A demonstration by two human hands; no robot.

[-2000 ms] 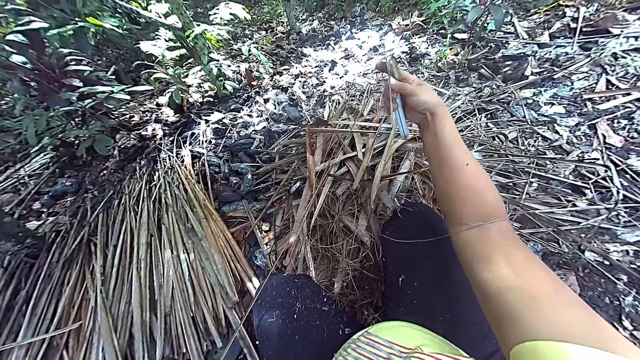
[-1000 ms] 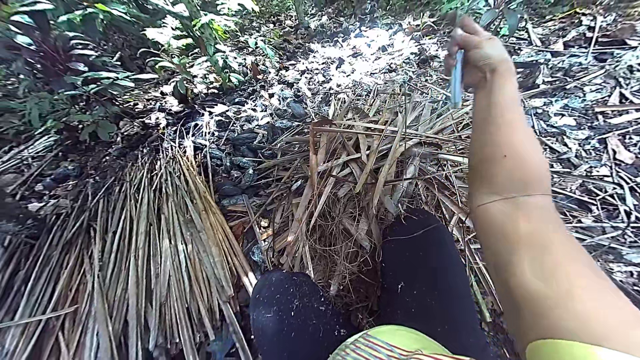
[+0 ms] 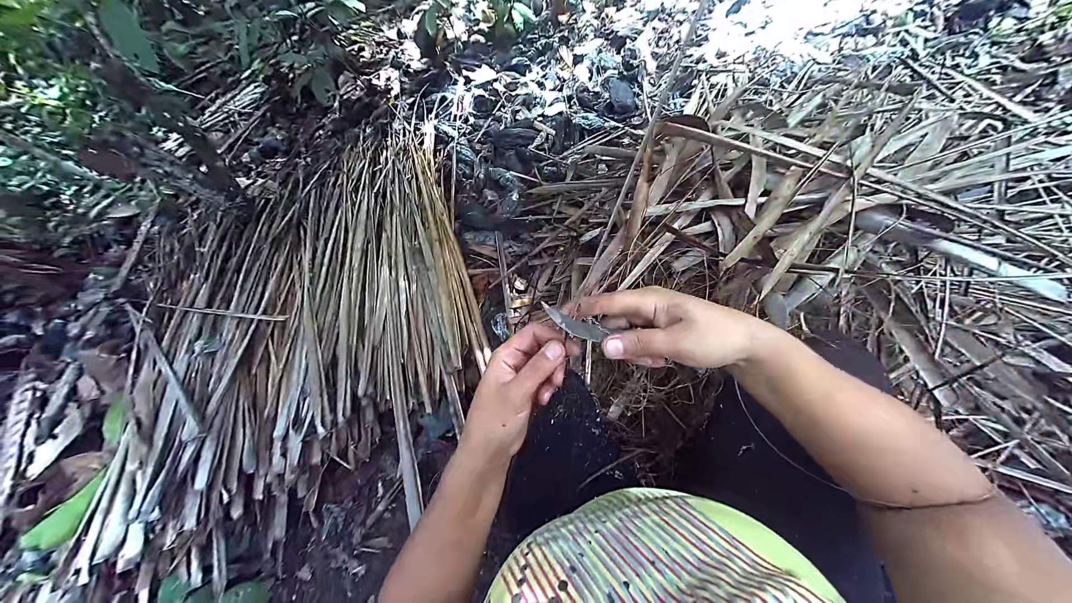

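Observation:
My right hand (image 3: pixel 662 328) grips a small knife, its grey blade (image 3: pixel 576 325) pointing left between my two hands. Close against the blade's tip, my left hand (image 3: pixel 521 373) pinches a thin dry stalk (image 3: pixel 620 205) between thumb and fingers; the stalk seems to run up and away. A thick spread of long dry stalks (image 3: pixel 352 285) lies on the ground left of my hands. Beyond and to the right is a heap of dry, flat leaf strips (image 3: pixel 779 209), with brown curled fibres (image 3: pixel 662 410) below my right hand. The knife's handle is hidden by my fingers.
Green leafy plants (image 3: pixel 126 42) grow at the upper left. Dark lumps and leaf litter (image 3: pixel 519 134) cover the ground ahead. My knees in dark trousers (image 3: pixel 578 444) are just below my hands. Loose dry stems stick out at the right (image 3: pixel 1005 276).
My right hand, out at the upper right before, has come back to the middle with the knife. My left hand has come into view beside it. The view has swung left.

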